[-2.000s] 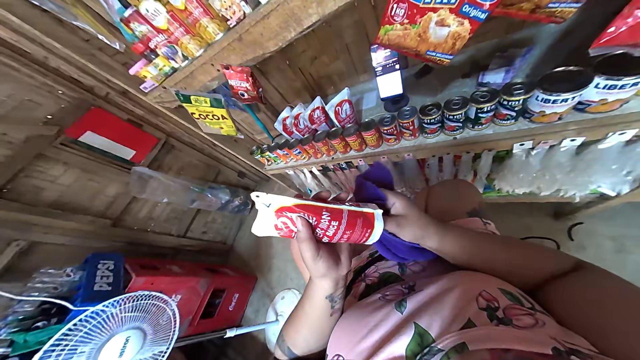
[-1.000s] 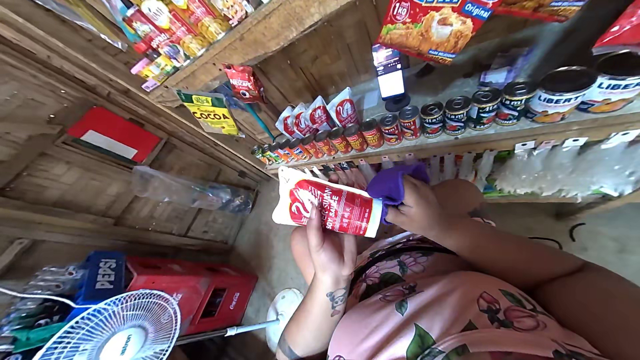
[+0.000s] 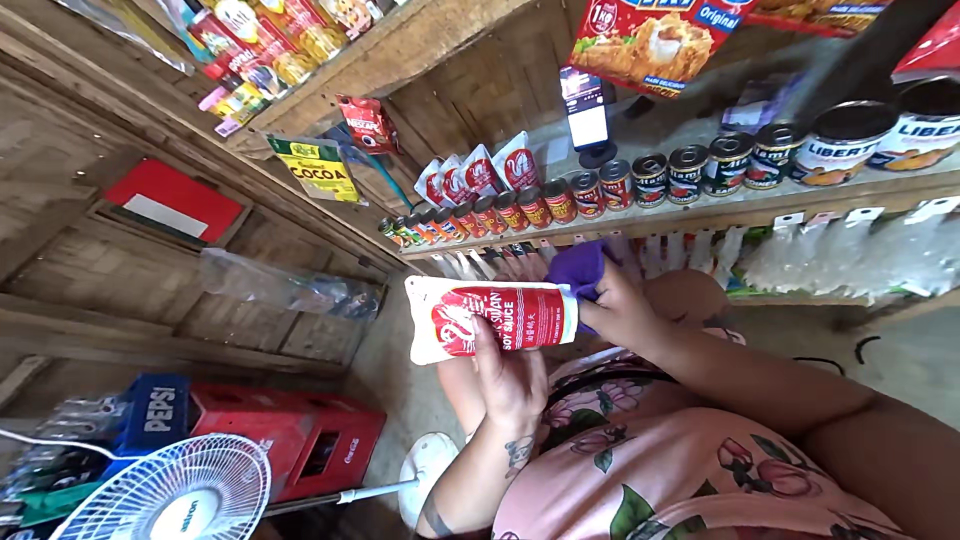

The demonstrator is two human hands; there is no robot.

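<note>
My left hand [image 3: 510,375] grips a red and white soy sauce pouch [image 3: 540,319] from below, thumb across its printed front. The pouch lies sideways in front of my body. At the pouch's right end, my right hand [image 3: 619,304] is closed on a purple cloth [image 3: 577,270], part of which lies against the pouch's edge. Similar soy sauce pouches [image 3: 480,171] stand on the shelf behind the row of small food cans [image 3: 559,201].
The wooden shelf [image 3: 675,215] bears cans and a lit phone on a stand [image 3: 585,112]. Clear plastic bags [image 3: 855,259] hang beneath. At lower left are an electric fan [image 3: 184,510], a red bottle crate [image 3: 330,442] and a blue crate [image 3: 156,412]. A cocoa packet [image 3: 315,171] hangs from the upper shelf.
The cloth, spread behind the pouch's right end two seconds ago, is now bunched at that end. My right hand has shifted slightly, and the pouch remains in my left hand.
</note>
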